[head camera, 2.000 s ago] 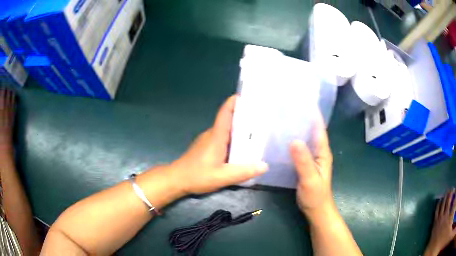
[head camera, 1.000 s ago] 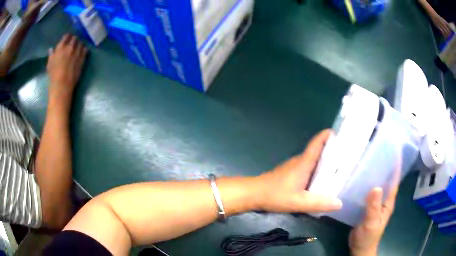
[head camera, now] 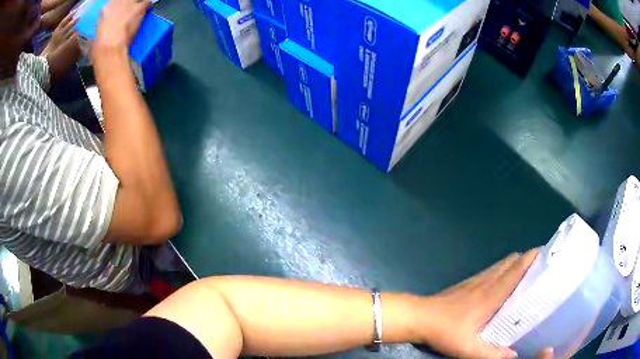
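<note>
An assembled unit, a white cover joined to a frosted tub, is at the lower right. My left hand holds it by the white cover's side, fingers behind it and thumb at its lower end. Of my right hand only a fingertip or two shows at the bottom edge, against the frosted tub; the rest is cut off. The white cover has a row of fine slots and a small hole near its lower end.
Closed blue and white cartons stand stacked at the top middle. White waiting units and part of a carton are at the right edge. A blue tool tray and a dark box with red terminals lie beyond. A person in a striped shirt handles a blue carton at left.
The view has swung left, bringing more of the neighbouring person and carton stack into sight. The unit, still held, now appears lower right. The black cable has left the picture.
</note>
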